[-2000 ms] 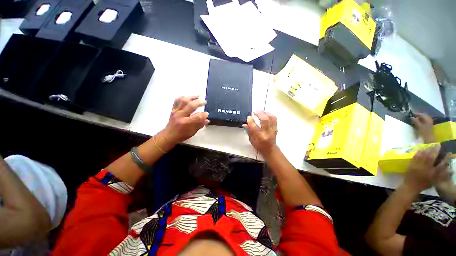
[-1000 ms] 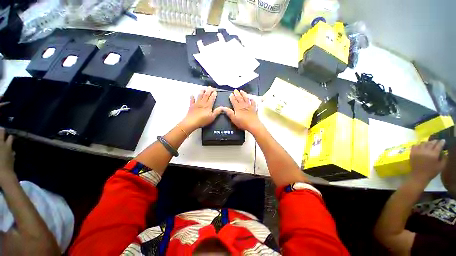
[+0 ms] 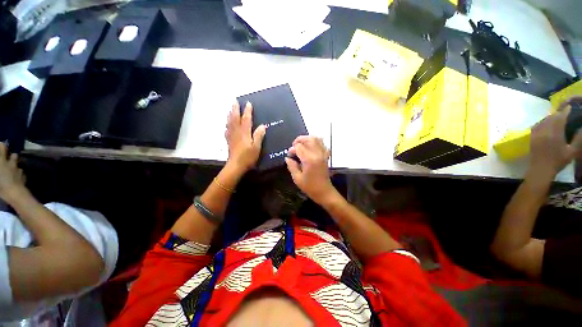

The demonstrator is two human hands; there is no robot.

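A closed black gift box (image 3: pixel 278 115) with small pale lettering is in front of me at the bench's front edge, turned a little anticlockwise. My left hand (image 3: pixel 244 137) lies along its left side, fingers on the edge and thumb on top. My right hand (image 3: pixel 309 161) is at its lower right corner with curled fingers. The box's underside is hidden, so I cannot tell whether it rests on the bench or is slightly raised.
Open black box bases (image 3: pixel 153 105) with white cables stand at left, black inserts (image 3: pixel 131 38) behind them. White cards (image 3: pixel 284 22) lie at the back. A flat yellow sleeve stack (image 3: pixel 383 64) and sleeved boxes (image 3: pixel 440 118) are at right, black cables (image 3: pixel 498 51) beyond. People's arms show at both sides.
My hands have moved from pressing flat on top of the box to its left side and lower right corner. The box has turned anticlockwise. The camera view has shifted.
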